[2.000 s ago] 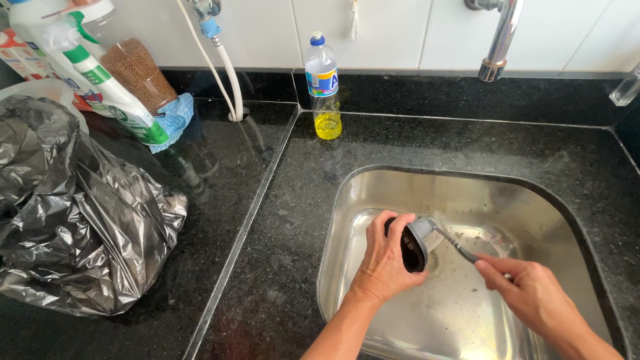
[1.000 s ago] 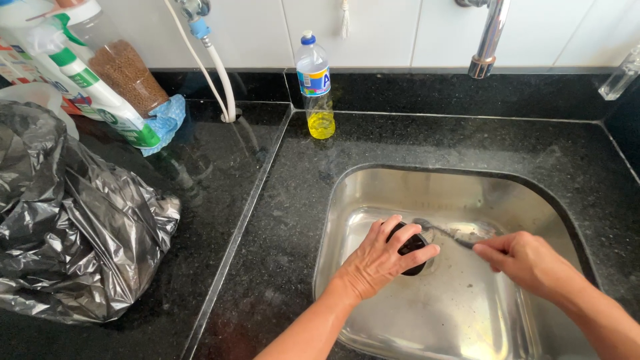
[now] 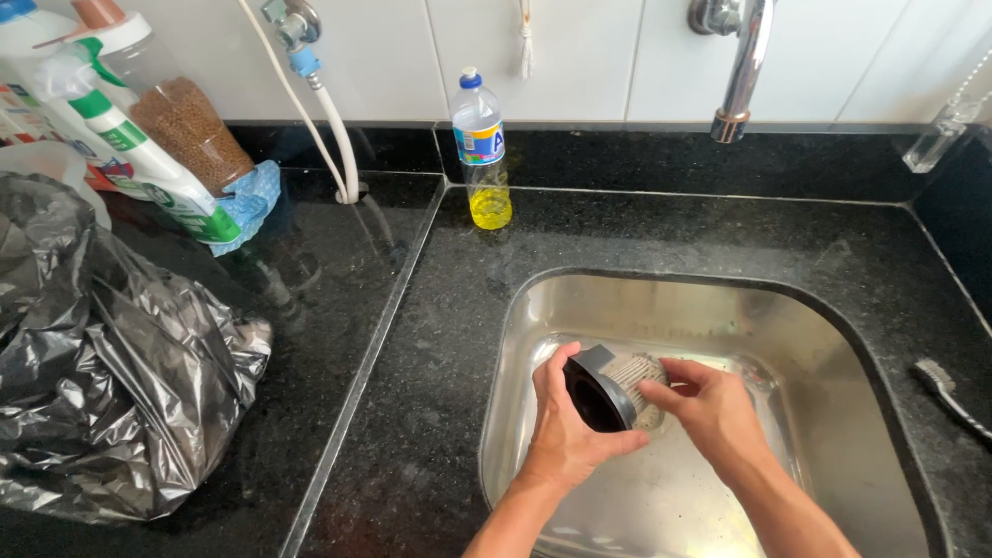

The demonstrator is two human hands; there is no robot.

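Observation:
Over the stainless steel sink [image 3: 643, 504], my left hand [image 3: 562, 426] grips the black rim of a round, pleated filter [image 3: 634, 380], which looks like a vacuum cleaner's. Its dark hollow opening faces left, and its pleats look greyish with dirt. My right hand [image 3: 709, 407] pinches the far end of the filter with thumb and fingers. A small brush [image 3: 938, 378] with a dark handle and worn bristles lies on the black counter right of the sink. Specks of dirt dot the sink's bottom.
A bottle of yellow liquid [image 3: 490, 205] stands behind the sink, left of the chrome faucet [image 3: 744, 74]. On the left are a black plastic bag [image 3: 132, 364], a green-and-white spray bottle [image 3: 147, 163], a blue cloth [image 3: 252, 201] and a jar of brown pellets [image 3: 190, 128]. A white hose [image 3: 341, 139] enters the counter.
My right hand has let go of the brush, which was at the filter and now lies on the right counter. That hand now holds the filter's end, and the filter's pleated side shows.

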